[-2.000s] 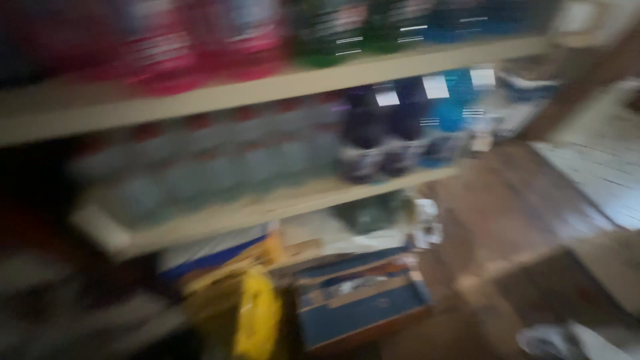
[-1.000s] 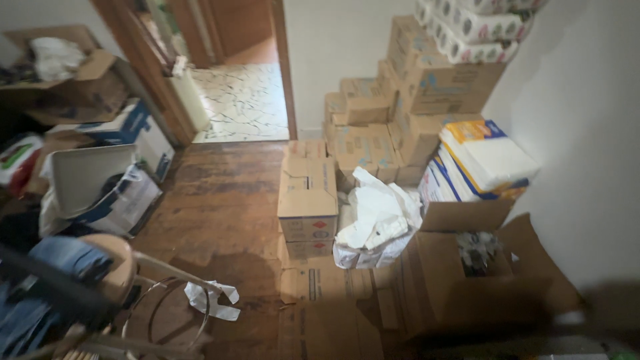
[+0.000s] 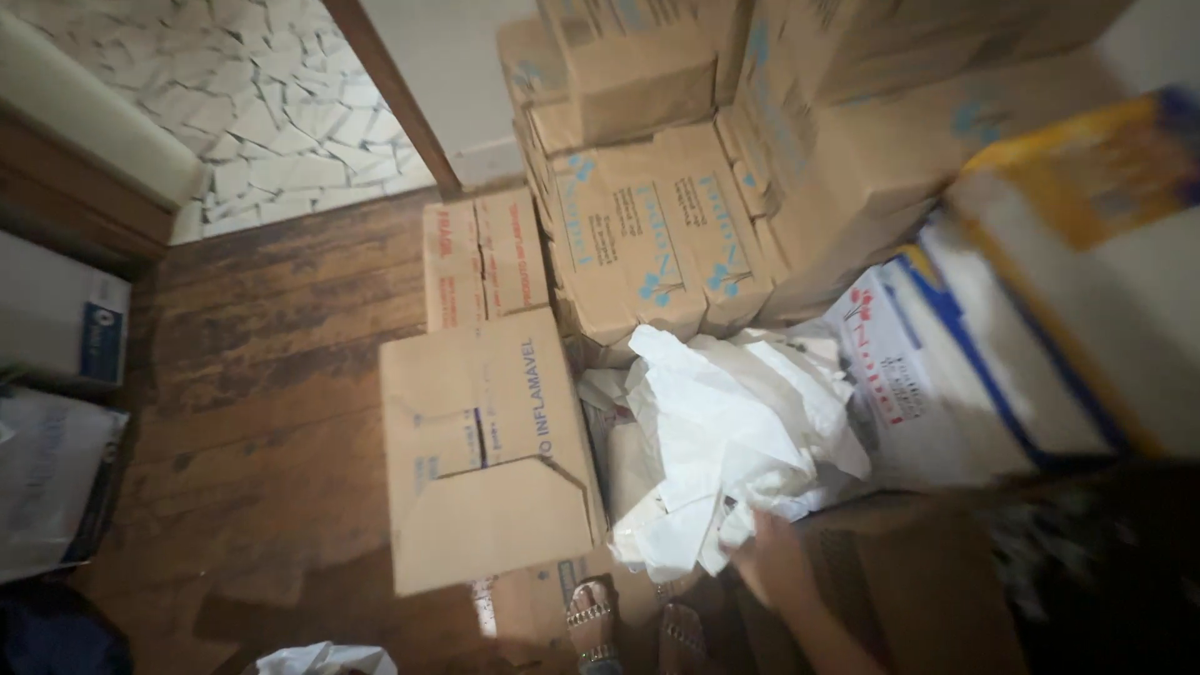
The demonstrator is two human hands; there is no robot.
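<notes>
My right hand (image 3: 764, 553) reaches in from the lower right, with its fingers closed on the near edge of a crumpled white plastic bag (image 3: 722, 412). The bag lies bunched over an open container whose sides are mostly hidden. A closed cardboard box (image 3: 487, 506) stands just left of it. On its right are white packs (image 3: 891, 375) with red and blue print. My left hand is not in view.
Cardboard cartons (image 3: 656, 225) are stacked behind the bag. A flat carton (image 3: 483, 253) lies beside the doorway's wooden frame (image 3: 394, 94). White boxes (image 3: 56, 309) stand at the left. Another white bag (image 3: 323, 659) is at the bottom edge, near my sandalled feet (image 3: 591, 614).
The view has swung from shelves of bottles to the cartons, then closer to them. My right hand now shows at the white bag; one second ago no hand was visible there.
</notes>
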